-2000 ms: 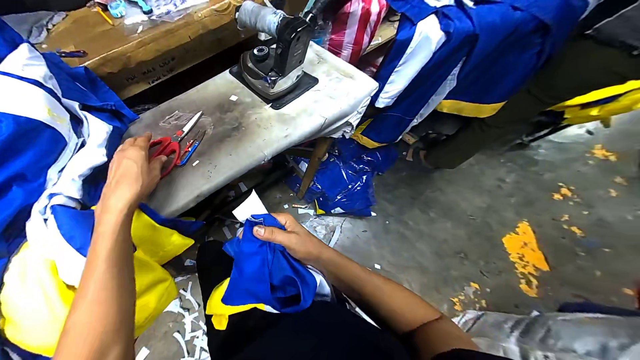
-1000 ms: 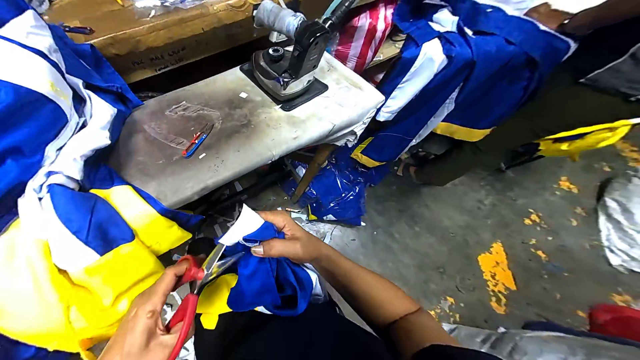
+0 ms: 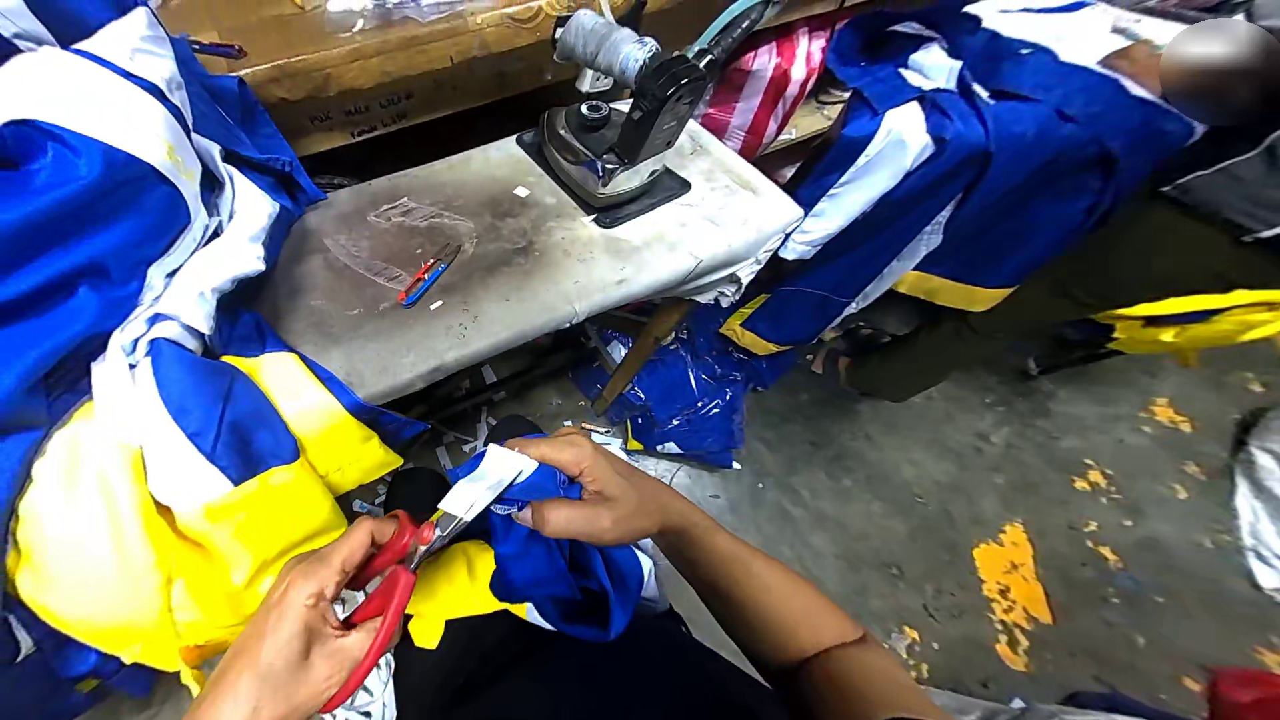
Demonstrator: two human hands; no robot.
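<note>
My left hand [image 3: 300, 620] grips red-handled scissors [image 3: 385, 595] by the handles. Their blades reach up to a white strip [image 3: 487, 480] at the edge of a blue, yellow and white garment [image 3: 570, 590] over my lap. Whether the blades touch the strip's near end is hard to tell. My right hand [image 3: 600, 490] pinches the strip and the blue cloth between thumb and fingers. On the padded ironing board [image 3: 480, 330] lie thread snips [image 3: 428, 275] with red and blue handles.
An iron [image 3: 610, 150] stands on a dark rest on the board. Blue, white and yellow garments [image 3: 230, 490] hang at the left. More garments [image 3: 1000, 180] lie at the right beside a person's hand [image 3: 1135, 68]. Plastic-wrapped blue cloth [image 3: 690, 400] and scraps lie on the floor.
Two seconds ago my left hand was at the red scissors on the board; it has brought them down to the garment. The blades, spread wide one second ago, now look closer together.
</note>
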